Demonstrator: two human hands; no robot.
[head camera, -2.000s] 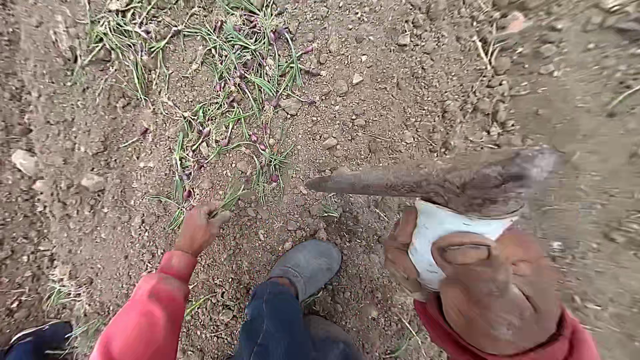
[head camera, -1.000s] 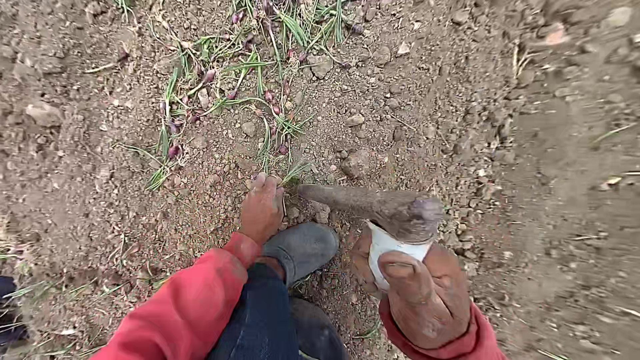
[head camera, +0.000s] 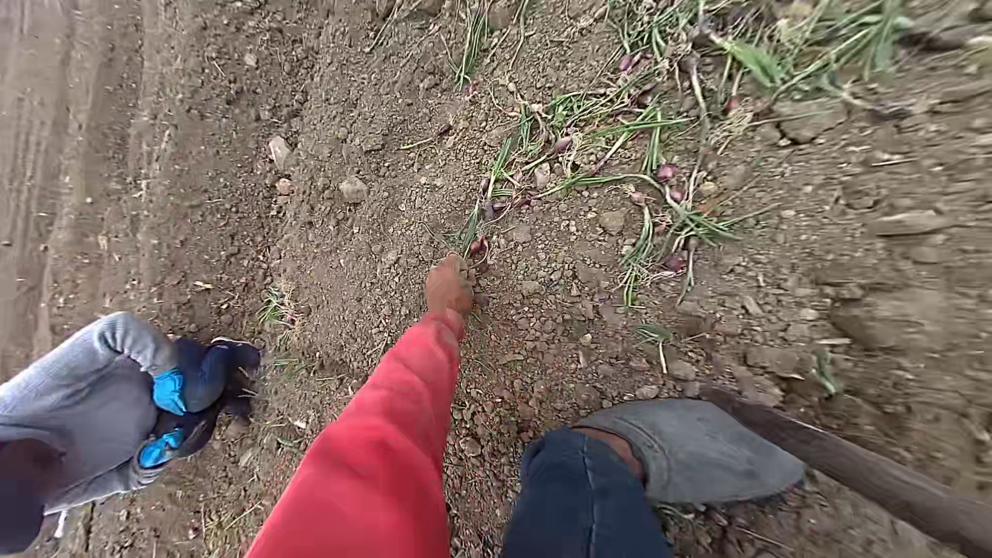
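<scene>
My left hand (head camera: 450, 285), in a red sleeve, is over the soil beside a small red onion (head camera: 478, 246) at the near end of the pulled onions. Its fingers are partly hidden, so a hold on the onion cannot be made out. Several more red onions with green leaves (head camera: 573, 147) lie in a loose row across the upper middle and right. A tapered brown wooden tool or handle (head camera: 852, 465) reaches in from the lower right, its tip by my grey shoe (head camera: 697, 449). My right hand is outside the frame.
At the lower left a co-worker in a grey top and blue gloves (head camera: 169, 391) is crouched. Stones (head camera: 353, 189) and clods are scattered over the dry soil. A small green tuft (head camera: 275, 306) grows near the co-worker. My leg in dark blue trousers (head camera: 581, 496) is at the bottom.
The view has swung left, and the co-worker is now largely visible. My left hand has moved from beside the wooden tool's tip to the near end of the onions. My right hand has left the view.
</scene>
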